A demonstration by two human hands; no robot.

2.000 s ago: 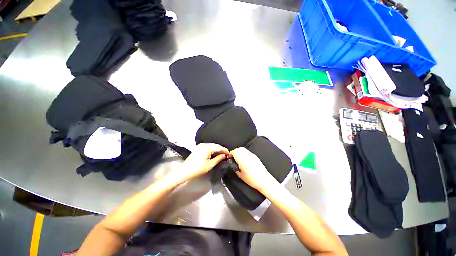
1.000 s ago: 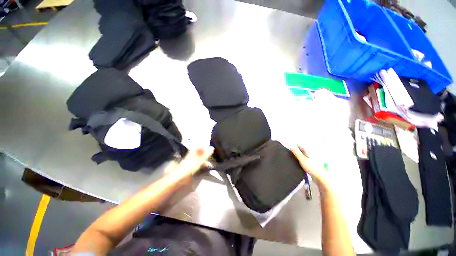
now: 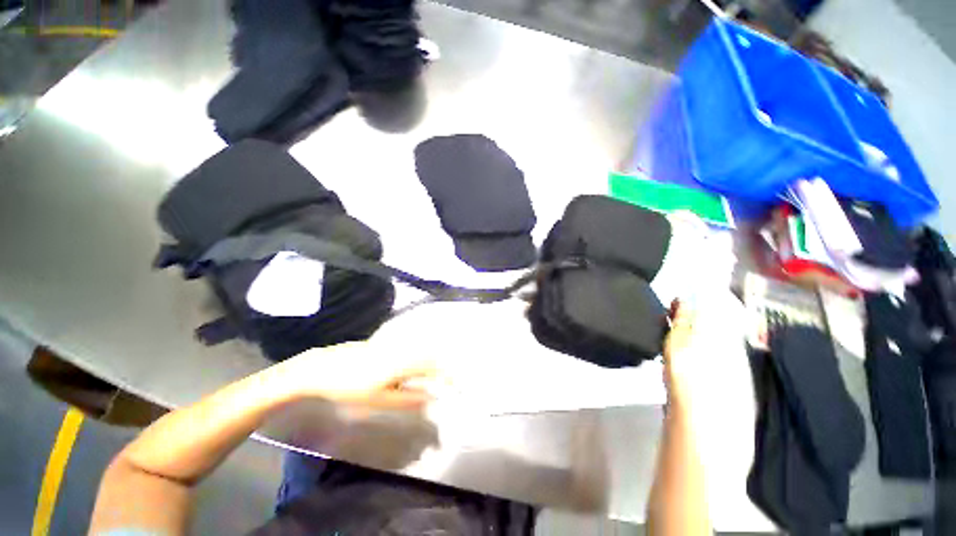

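Note:
A small bundle of black panels (image 3: 603, 304) lies at the middle right, with a tie strip (image 3: 477, 293) knotted round it. The strip trails left to a larger black bundle (image 3: 225, 199), which has a white ticket (image 3: 286, 285) on top. A flat stack of small black panels (image 3: 477, 188) lies between them, farther back. My right hand (image 3: 679, 327) is at the right edge of the small bundle; its grip is blurred and partly hidden. My left hand (image 3: 393, 389) is blurred over the table in front of the strip, apart from both bundles.
More black stacks (image 3: 278, 84) lie at the back left. At the right are a blue bin (image 3: 734, 126), a green sheet (image 3: 671, 199), a red box (image 3: 807, 270), a calculator (image 3: 781, 298), long black shaped pieces (image 3: 812, 419) and black strip pieces (image 3: 896, 398). The table's curved edge (image 3: 225, 427) is nearest me.
The tied bundle has moved right and away from me and turned, off the white paper and apart from the flat stack. My left hand has left the strip. The view has shifted.

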